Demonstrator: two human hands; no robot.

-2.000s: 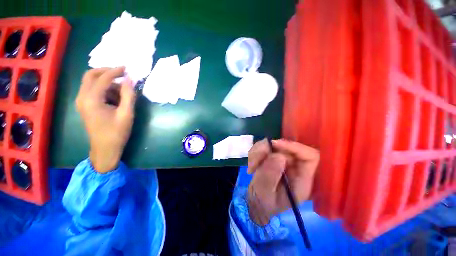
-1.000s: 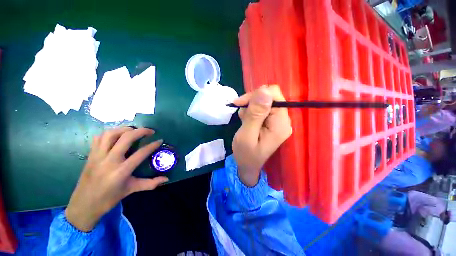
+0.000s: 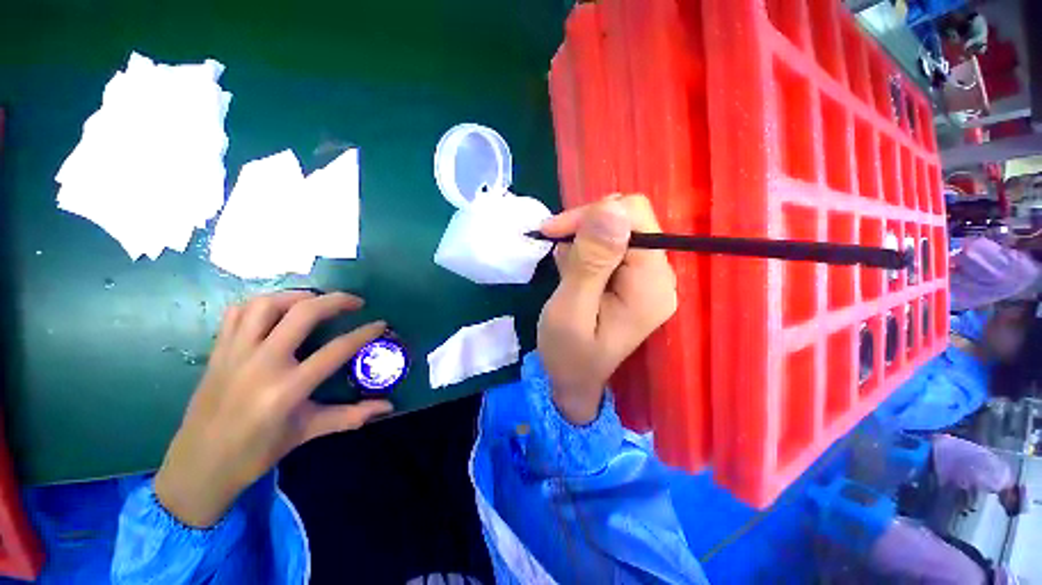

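The round black-rimmed lens assembly (image 3: 381, 363), with purple-white glare, is near the table's front edge. My left hand (image 3: 257, 394) curves around it, index finger and thumb at its rim. My right hand (image 3: 606, 297) pinches a thin black stick (image 3: 766, 247), held roughly level. The stick's left tip is at the right side of the translucent white bottle (image 3: 489, 242); whether it touches is unclear. The bottle's round lid (image 3: 473, 166) is hinged open behind it. A small white wipe (image 3: 474, 351) lies between the lens and my right hand.
White wipes lie in a larger pile (image 3: 149, 154) and a smaller one (image 3: 272, 217) at the left and back. Tall stacked red foam trays (image 3: 743, 229) stand close on the right, some pockets holding lenses. A red edge (image 3: 14, 514) shows far left. A person (image 3: 971, 274) is beyond.
My left hand has moved from the wipe pile to the lens assembly. My right hand has moved from beside the small wipe to the bottle with the stick. The view has shifted right.
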